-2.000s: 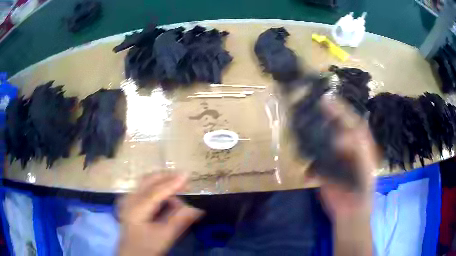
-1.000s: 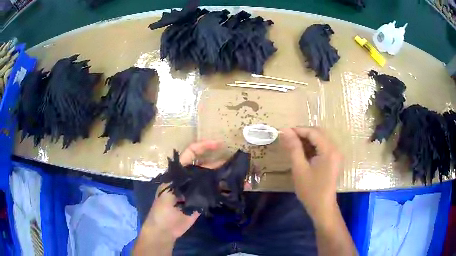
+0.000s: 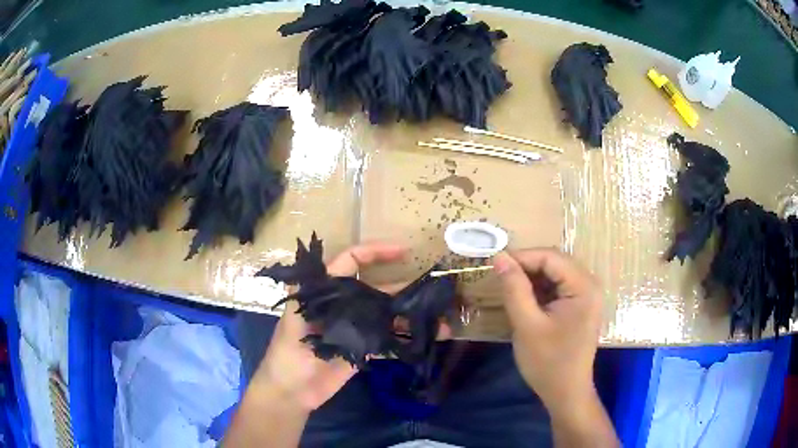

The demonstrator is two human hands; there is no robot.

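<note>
My left hand [image 3: 302,359] holds a black ragged cape piece [image 3: 350,315] at the front edge of the board, its jagged hem to the left and its narrower end to the right. My right hand [image 3: 556,311] pinches a thin pale stick [image 3: 464,271] between thumb and finger. The stick points left, its tip at or just above the upper edge of the piece's narrower end; contact cannot be told. The white oval glue dish [image 3: 476,239] sits just above the stick, on the stained cardboard pad [image 3: 516,188].
Stacks of black pieces lie at left [image 3: 122,166], top [image 3: 394,61] and right [image 3: 757,262]; a single piece [image 3: 586,87] is upper right. Spare sticks [image 3: 481,150], a yellow tool [image 3: 672,98] and a white bottle [image 3: 707,79] lie beyond. Blue bins [image 3: 639,385] flank my lap.
My right hand has let go of the black pieces at the right and taken the stick. My left hand, empty before, holds a piece. The stick has moved from the dish to the piece.
</note>
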